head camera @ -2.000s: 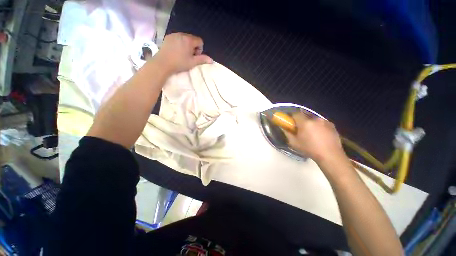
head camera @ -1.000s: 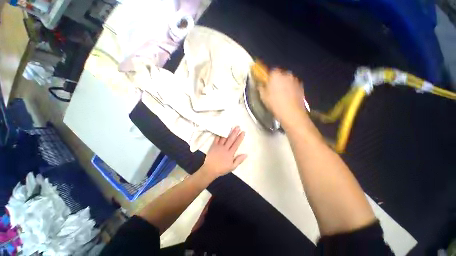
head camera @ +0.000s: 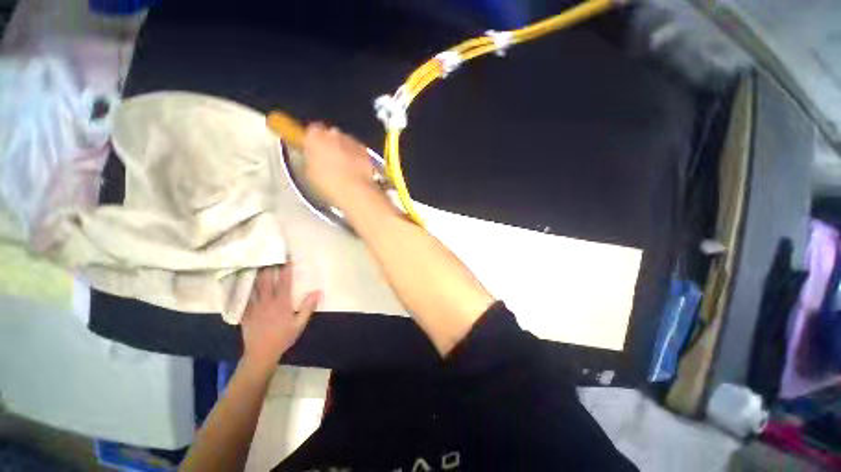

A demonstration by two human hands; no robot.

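Note:
A cream trouser leg (head camera: 544, 269) lies across the black ironing table cover (head camera: 535, 147). Its right part is flat with a straight hem; its left part is bunched in folds. My right hand (head camera: 337, 166) is closed around the orange-brown handle of the steam iron (head camera: 312, 189), which rests on the cloth near its far edge. The hand and forearm hide part of the iron. My left hand (head camera: 272, 316) lies on the near edge of the cloth beside the folds, fingers spread, holding nothing.
A yellow steam hose (head camera: 417, 85) with white rag knots runs from above to the iron. Pale pink and white cloth (head camera: 46, 138) lies at the left end. A side board (head camera: 101, 373) is at the lower left. A blue packet (head camera: 676, 324) and white thread cone (head camera: 736, 408) are at the right.
The view has swung right. My left hand came down from the far edge of the cloth to its near edge. The iron has moved left along the cloth, closer to the folds.

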